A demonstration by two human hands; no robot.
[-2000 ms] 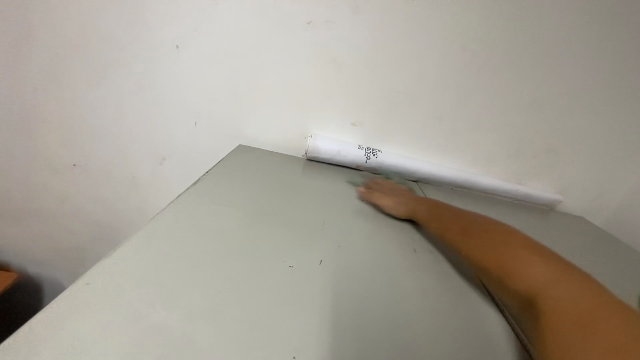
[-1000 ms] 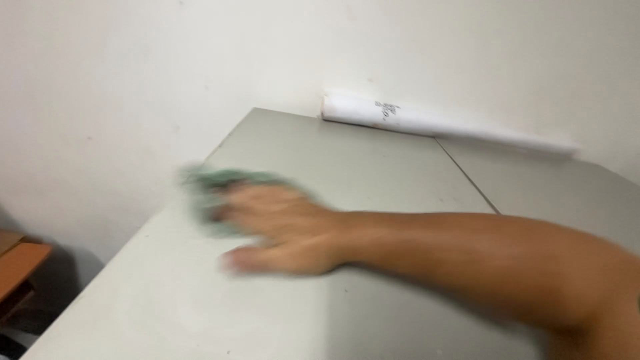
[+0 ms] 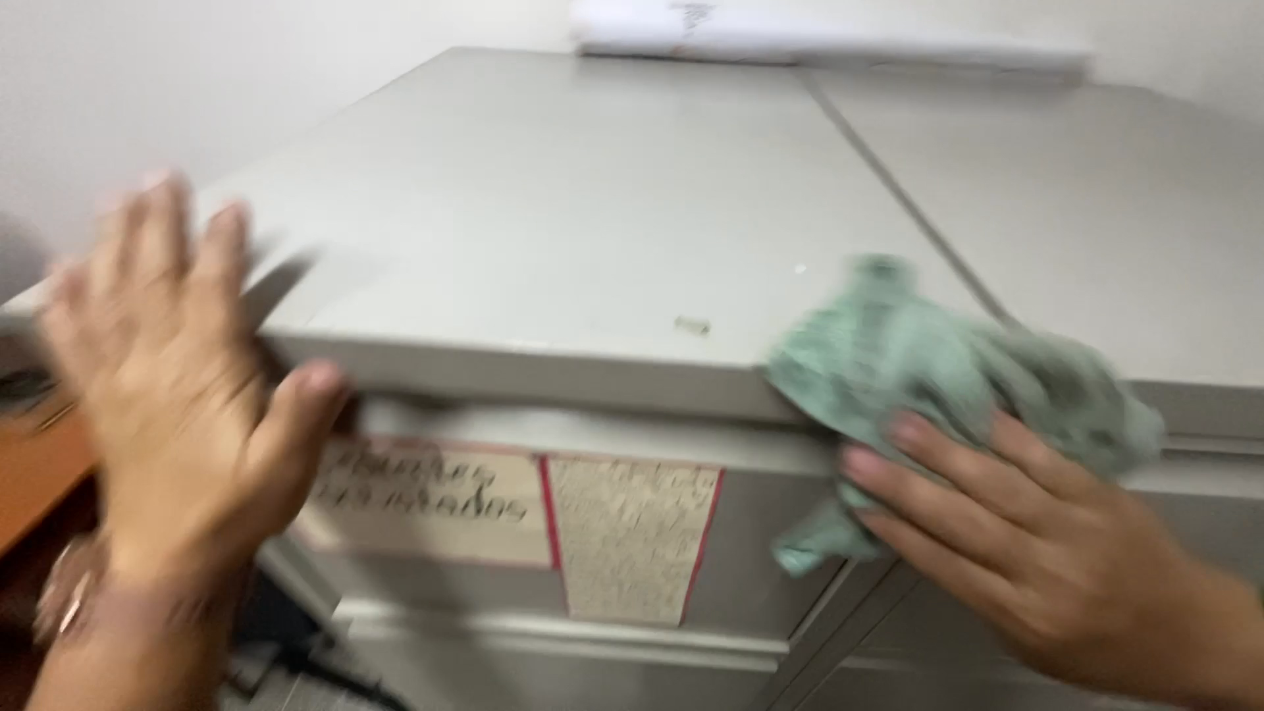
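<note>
My right hand (image 3: 1027,543) has its fingers on a crumpled green cloth (image 3: 948,375), which lies over the front edge of a grey metal cabinet (image 3: 553,197) near the seam between two cabinet tops. At the left, my left hand (image 3: 178,385) is raised with fingers spread beside the cabinet's front left corner; it holds nothing, and blur hides whether it touches the edge. A small pale scrap (image 3: 692,325) sits on the top near the front edge.
Against the wall, a white paper roll (image 3: 829,44) lies along the back of the cabinets. Handwritten paper labels (image 3: 637,533) are on the drawer front. An orange wooden surface (image 3: 39,454) stands at the lower left, with dark legs or bars on the floor beside it.
The hand with the green cloth has moved from over the cabinet top to its front edge. My left hand has come into view. The view has shifted to show the cabinet's front.
</note>
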